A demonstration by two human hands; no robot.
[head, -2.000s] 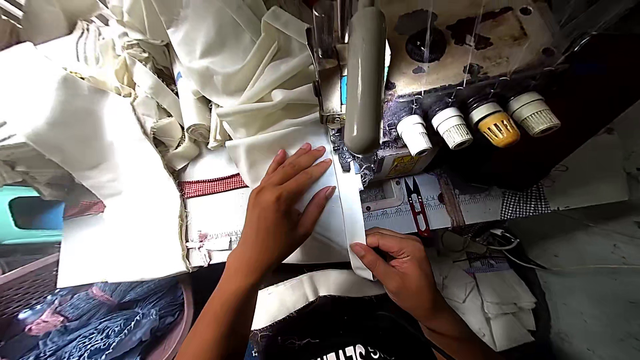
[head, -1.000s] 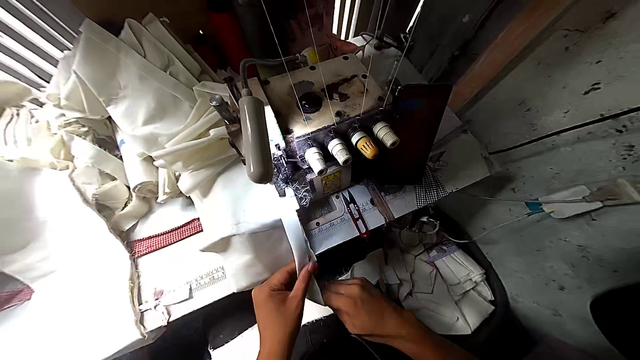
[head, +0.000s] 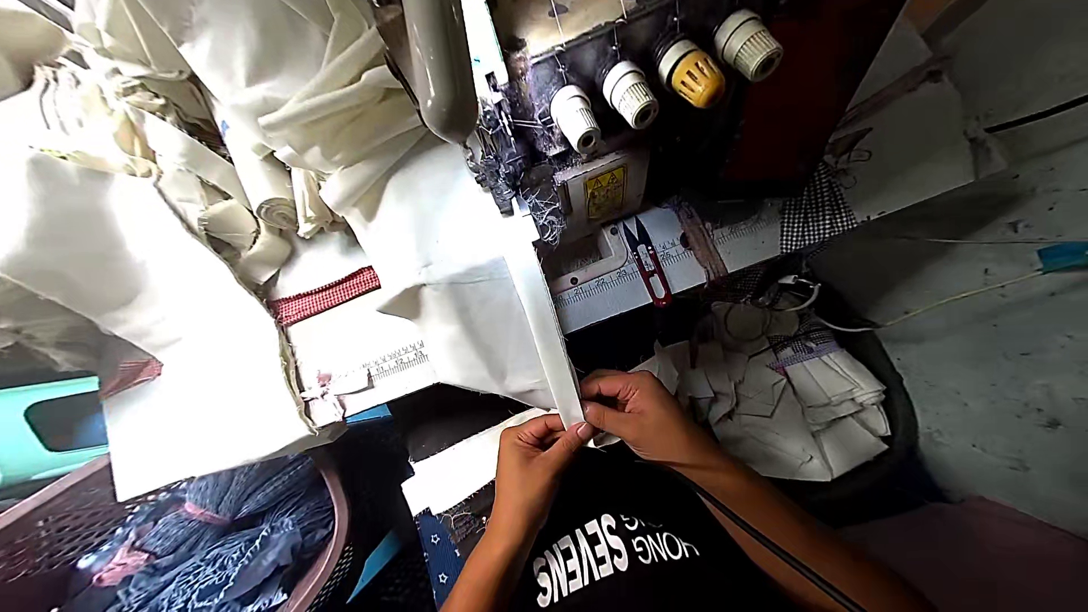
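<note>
My left hand [head: 535,463] pinches the near end of a white fabric strip [head: 541,331] between thumb and fingers. Right beside it, my right hand [head: 637,412] grips the same end at the strip's right edge. The strip runs up from my hands to the needle area of an overlock sewing machine [head: 510,183], along the edge of a cream fabric panel [head: 463,314]. Where the cloth meets the presser foot is hard to make out in the glare. Red-handled thread snips [head: 650,268] lie on the ruler-marked table, right of the strip.
Cream fabric [head: 314,76] is heaped at the upper left, with a large pale panel [head: 161,314] over the table's left edge. A plastic basket [head: 336,510] of blue cloth stands lower left. Fabric scraps [head: 790,399] fill a dark container at right. Tension dials [head: 693,76] face me.
Two seconds ago my left hand lay flat on the cloth near the machine; it now pinches the strip's end beside my right hand. The view has swung and returned.
</note>
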